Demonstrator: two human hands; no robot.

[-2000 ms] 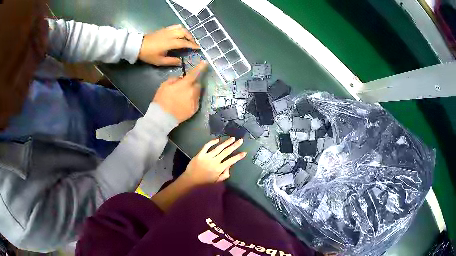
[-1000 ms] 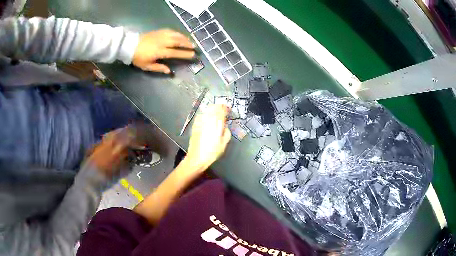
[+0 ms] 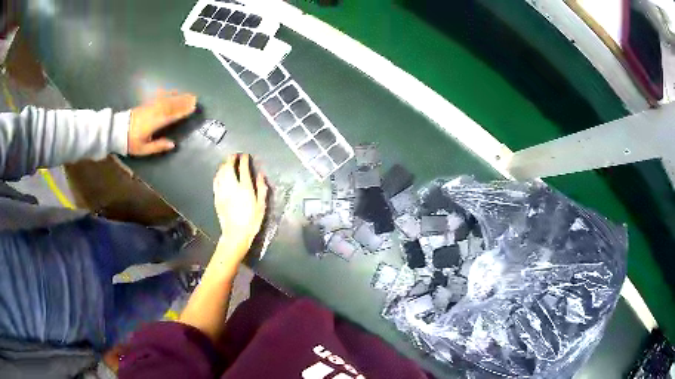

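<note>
My left hand (image 3: 240,196), bare with a maroon sleeve, rests palm down on the green bench, fingers slightly apart; nothing shows in it, though its underside is hidden. My right hand is not in view. Slim tweezers (image 3: 274,222) lie on the bench just right of my left hand. A small grey part (image 3: 213,131) lies above my fingertips. A loose pile of black and grey square parts (image 3: 374,209) lies to the right, spilling from a crinkled clear bag (image 3: 525,277).
A white sheet with two rows of dark pads (image 3: 231,27) overlaps a longer white-edged sheet (image 3: 302,122) on the bench. Another person's hand (image 3: 161,122) in a grey sleeve rests at the left. A pale rail (image 3: 414,92) curves behind the bench, with a white beam joining it.
The view has shifted, showing more at upper left. My left hand has moved off the pile to the left of the tweezers. The other person's second hand has left the view.
</note>
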